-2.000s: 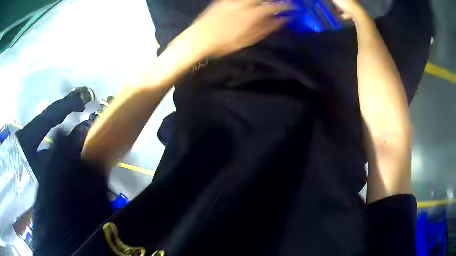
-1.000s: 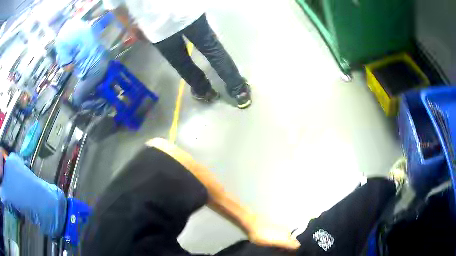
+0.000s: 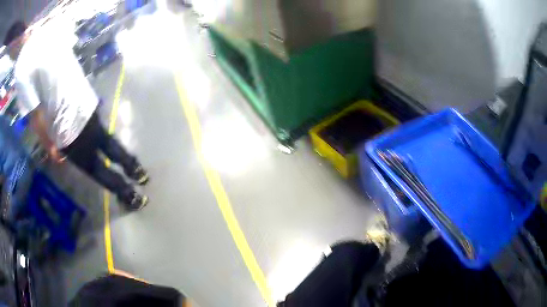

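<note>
A shallow blue tray (image 3: 471,186) lies tilted in view at the right, on top of a deeper blue bin (image 3: 381,192). A bundle of thin dark cable pieces (image 3: 427,201) with coppery or pale ends lies along the tray's near-left edge. Neither of my hands shows. Only a dark sleeve (image 3: 129,294) with a little bare skin of my left arm shows at the bottom left edge. My right arm is out of the picture.
A yellow crate (image 3: 339,141) with dark contents stands beside a green cabinet (image 3: 318,84). A person in a white top (image 3: 60,96) stands at the left, near a blue stool (image 3: 54,210). Yellow lines (image 3: 210,168) cross the grey floor. My dark-clad leg (image 3: 339,273) is at the bottom.
The view has swung right and brought the tray and cables into sight. My left hand, seen near my leg before, has left the picture. The person in white now appears further left.
</note>
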